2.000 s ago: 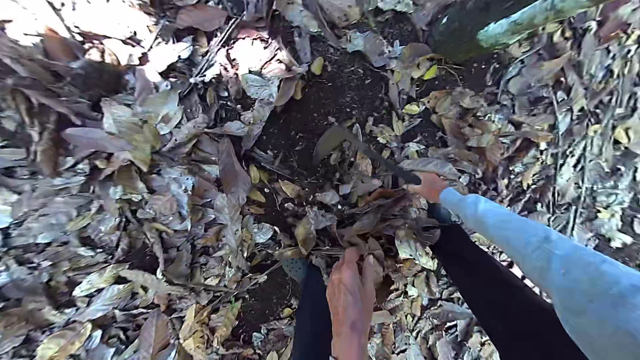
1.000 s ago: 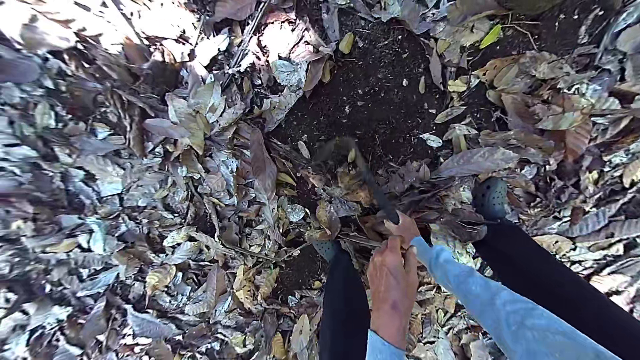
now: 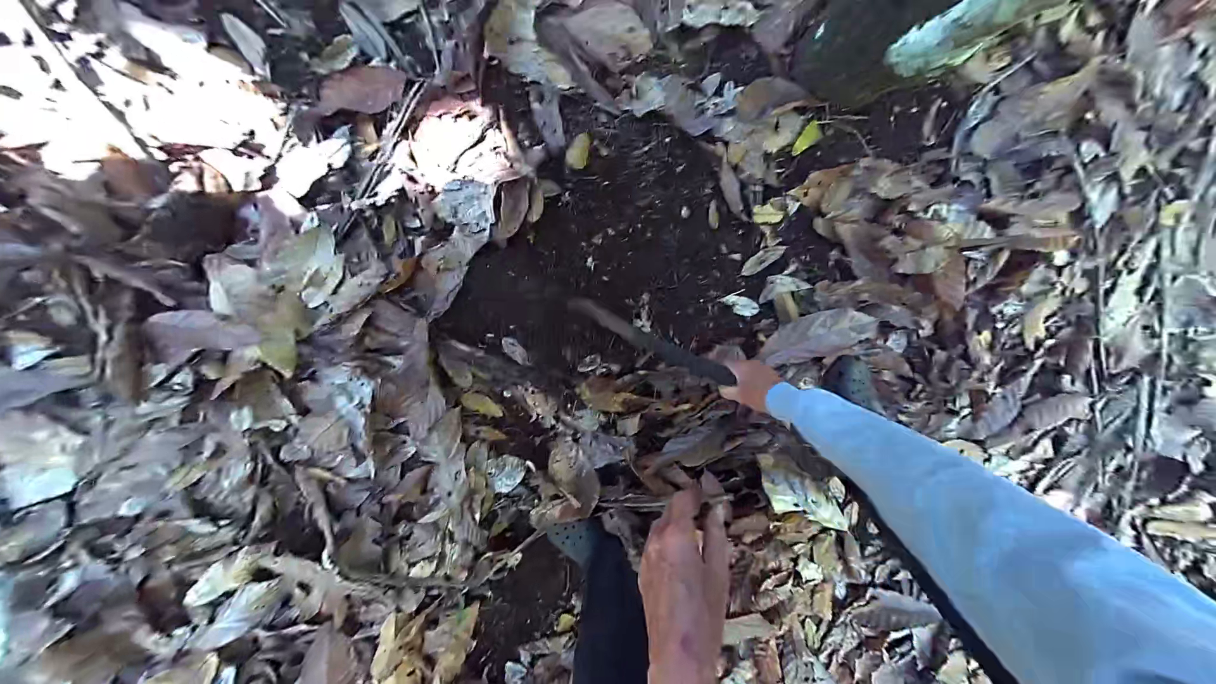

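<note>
My right hand (image 3: 750, 383), in a light blue sleeve, is closed around the dark handle of a hand tool (image 3: 655, 347). Its shaft points up and left over bare dark soil (image 3: 646, 228); the working end is blurred against the soil, so its kind is unclear. Lower down, my left hand (image 3: 682, 560) rests at a heap of dry brown leaves (image 3: 703, 446), back upward, fingertips among leaves and thin twigs. Whether it grips any of them cannot be told.
Dry leaf litter (image 3: 237, 475) surrounds the soil patch. One shoe with small holes (image 3: 573, 540) stands left of my left hand, another (image 3: 852, 382) by my right wrist. A mossy trunk or log (image 3: 855, 47) lies at the top right. Thin sticks (image 3: 1149, 361) lie on the right.
My right hand with the tool has moved away from my left hand since one second ago, when the two were close together. More bare soil shows than two seconds ago.
</note>
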